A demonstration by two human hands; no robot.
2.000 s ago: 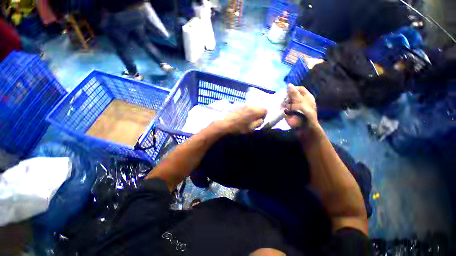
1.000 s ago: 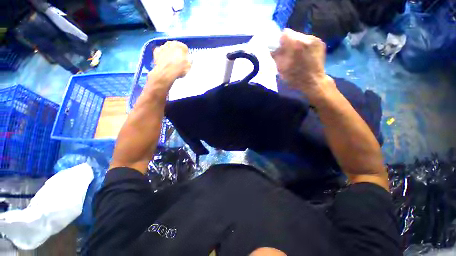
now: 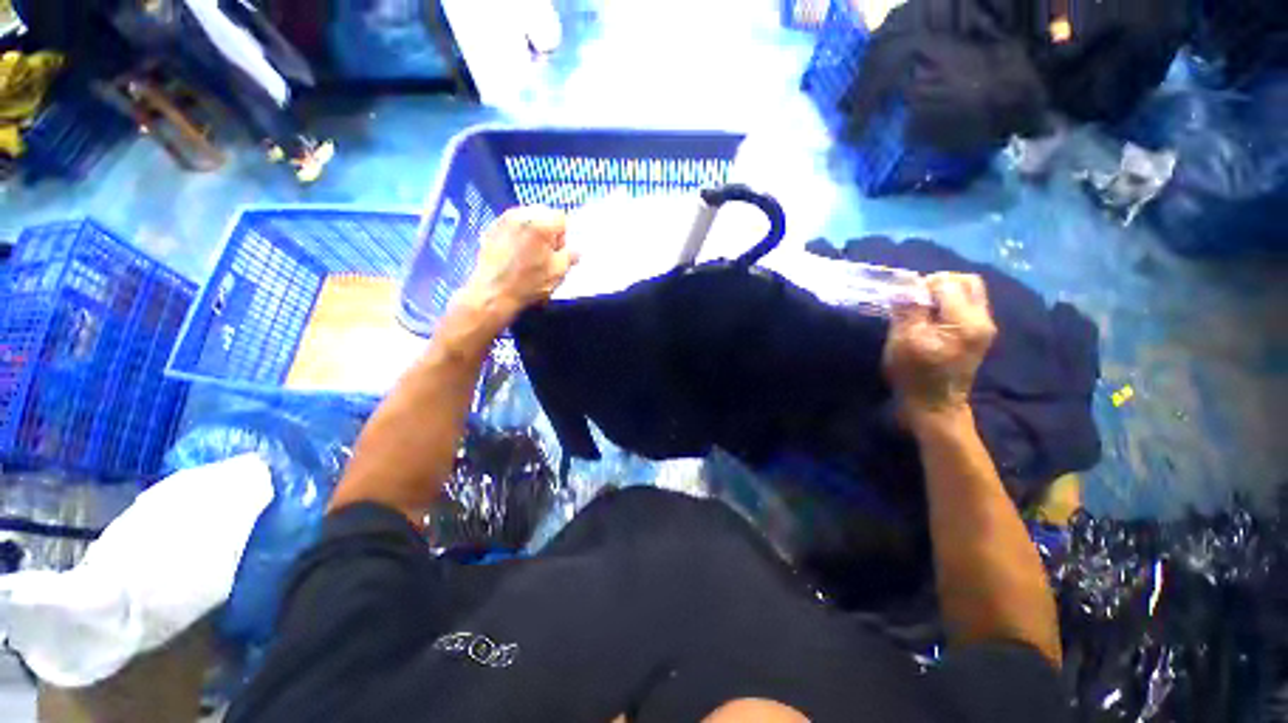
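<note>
A dark garment (image 3: 706, 360) hangs upright in front of me from a black hook (image 3: 770, 212) at the end of a pale metal tube (image 3: 696, 233). My right hand (image 3: 944, 332) is closed on the edge of a clear poly bag (image 3: 869, 287) at the garment's right shoulder. The film stretches from there toward the hook. My left hand (image 3: 523, 257) is closed at the garment's left shoulder, seemingly on the other edge of the film, which is hard to see there. How far the film covers the garment cannot be told.
A dark blue basket (image 3: 607, 167) holding white film stands behind the garment. A brighter blue crate (image 3: 233, 304) is left of it, with another crate (image 3: 106, 339) further left. A dark garment pile (image 3: 1031, 367) lies right. Shiny black bags (image 3: 1172, 600) lie lower right, a white sack (image 3: 148, 565) lower left.
From two seconds ago, the hands have moved apart from together over the basket. Since one second ago, both hands have come lower, and film now shows stretched from the right hand toward the hook.
</note>
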